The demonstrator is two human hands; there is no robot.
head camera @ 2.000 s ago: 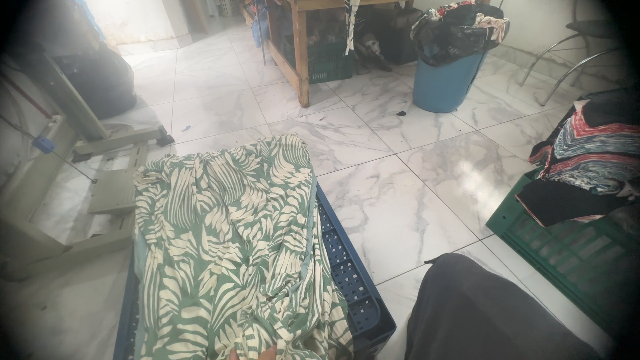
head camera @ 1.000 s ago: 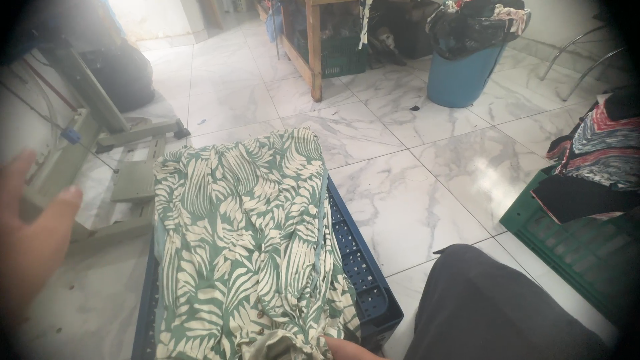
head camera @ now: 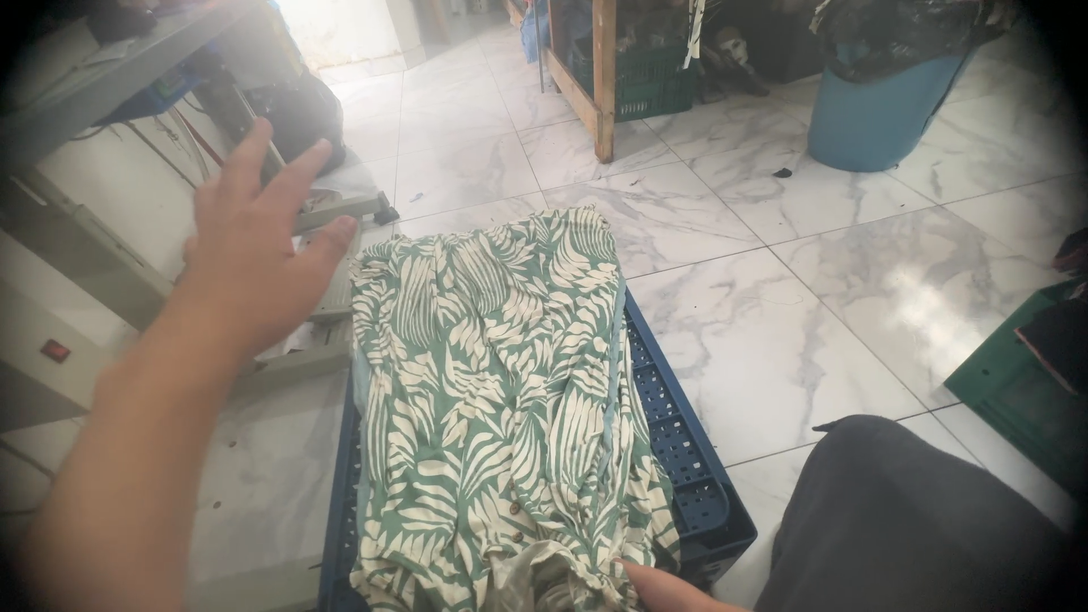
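A green and cream leaf-print garment (head camera: pixel 484 382) with small buttons lies spread on a blue perforated plastic crate (head camera: pixel 680 442). My left hand (head camera: pixel 263 229) is raised in the air to the left of the garment, fingers apart, holding nothing. At the bottom edge, my right hand (head camera: pixel 671 588) touches the garment's gathered lower end; only part of a finger or thumb shows, so its grip is hidden.
A metal machine stand (head camera: pixel 93 238) with a tabletop is at the left. On the right are a green crate (head camera: pixel 1003 374) with dark cloth and my covered knee (head camera: pixel 892 518). Farther off stand a blue bin (head camera: pixel 884 110) and a wooden table leg (head camera: pixel 604 85).
My left hand, at the left edge one second ago, now reaches farther into view. My right hand remains at the garment's lower end. The view has turned somewhat left.
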